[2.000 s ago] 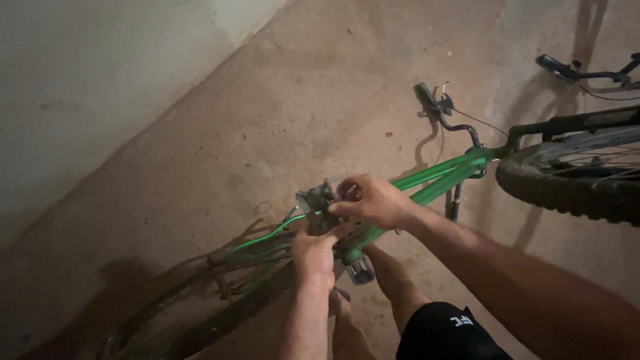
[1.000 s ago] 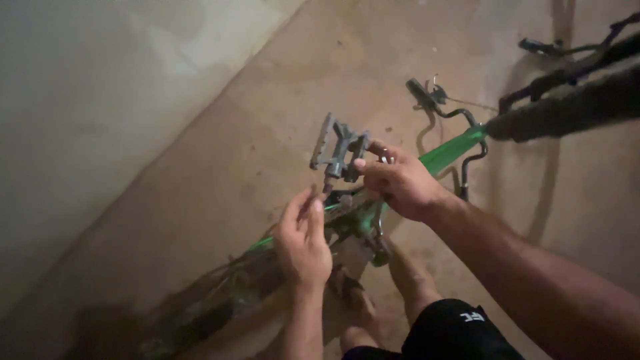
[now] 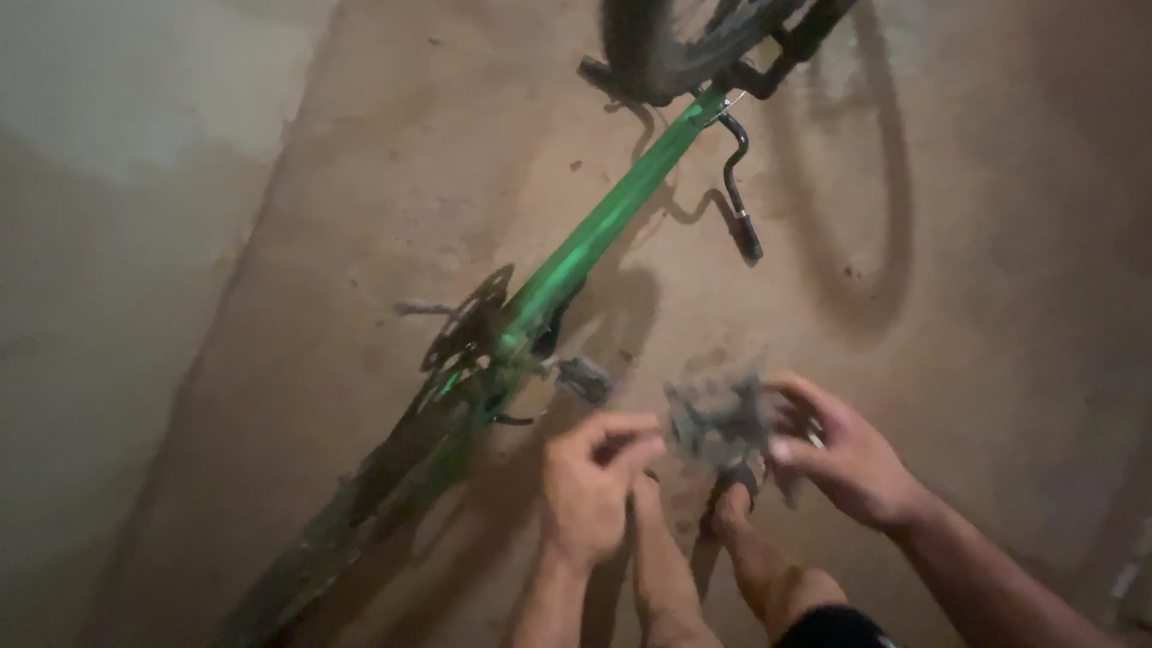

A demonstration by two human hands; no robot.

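My right hand (image 3: 832,445) grips a grey bicycle pedal (image 3: 715,416), blurred, by its right side. Close to the pedal's left side is my left hand (image 3: 598,477), its thumb and fingertips brought near each other; whether they touch or hold part of the pedal is not clear. To the left and above stands a bicycle with a green frame (image 3: 585,247), upside down. Its chainring (image 3: 468,324) and another pedal (image 3: 585,380) show near the lower end of the frame.
The handlebar (image 3: 738,171) rests on the concrete floor (image 3: 432,162), beneath the front wheel (image 3: 657,54). The rear wheel (image 3: 297,567) lies at lower left. A pale wall (image 3: 117,225) runs along the left. My legs (image 3: 666,576) are below my hands.
The grey pedal was at the crank area a second ago; now my right hand holds it away from the bicycle, to the right of the frame. The view has turned and shifted markedly.
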